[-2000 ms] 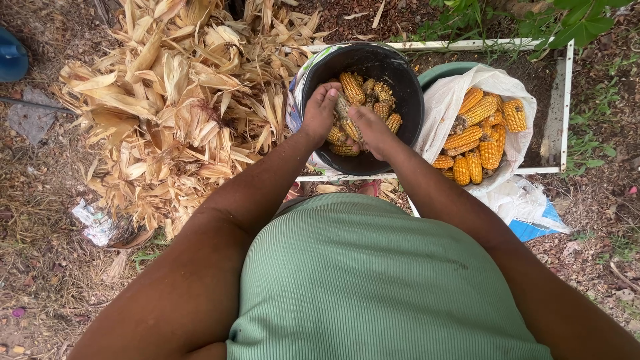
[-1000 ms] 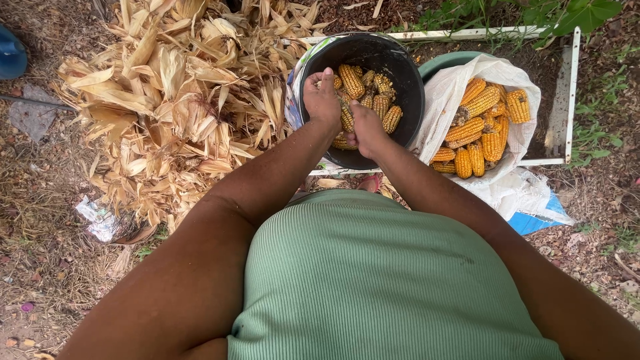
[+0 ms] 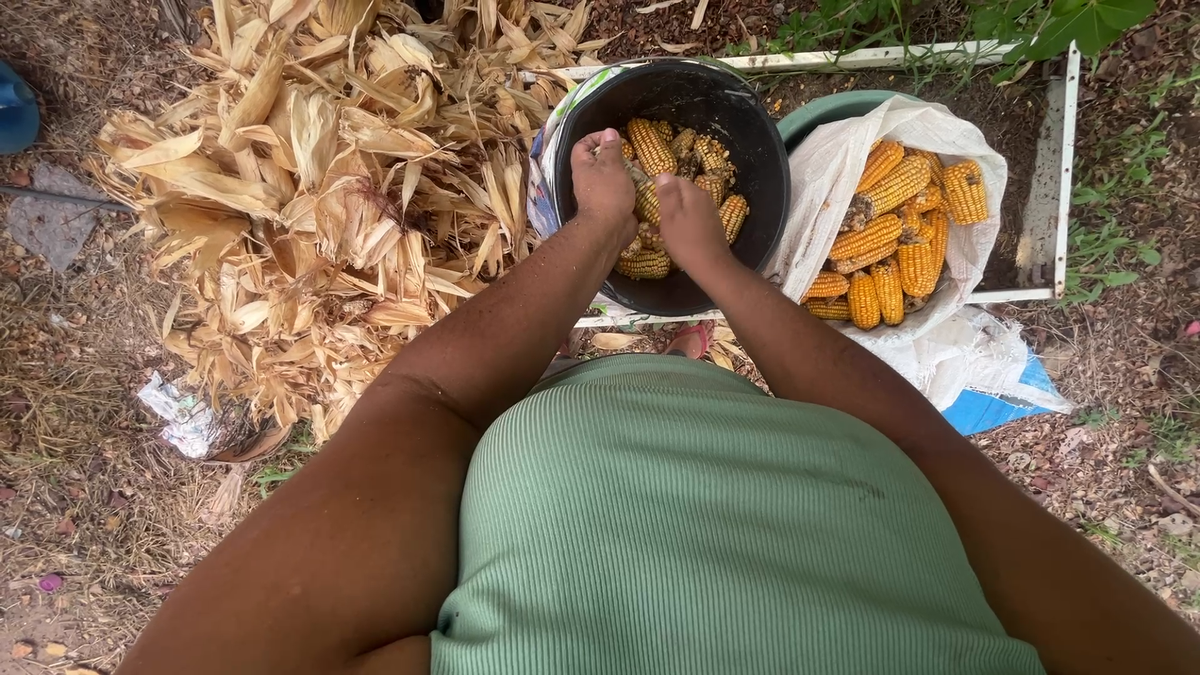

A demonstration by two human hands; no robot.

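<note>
My left hand [image 3: 605, 180] and my right hand [image 3: 689, 217] are both inside a black bucket [image 3: 766, 225]. Between them is an ear of corn [image 3: 647, 199] with pale yellow kernels, partly hidden by the fingers; both hands appear closed around it. Several other husked ears lie in the bucket, among them a yellow ear of corn [image 3: 651, 147] just above my hands and another ear [image 3: 734, 217] to the right. Some of these ears look dark and damaged. To the right, a white woven sack [image 3: 980, 178] stands with its mouth folded back, holding several bright yellow ears [image 3: 867, 237].
A large heap of dry corn husks [image 3: 328, 216] spreads left of the bucket. A green tub [image 3: 825, 114] shows behind the sack, and a white metal frame [image 3: 862, 58] runs around both containers. Blue sheeting [image 3: 998, 398] lies at lower right; a blue container [image 3: 14, 108] stands far left.
My hands stay in the bucket and have shifted slightly against each other over the ears. The ears in the sack look the same.
</note>
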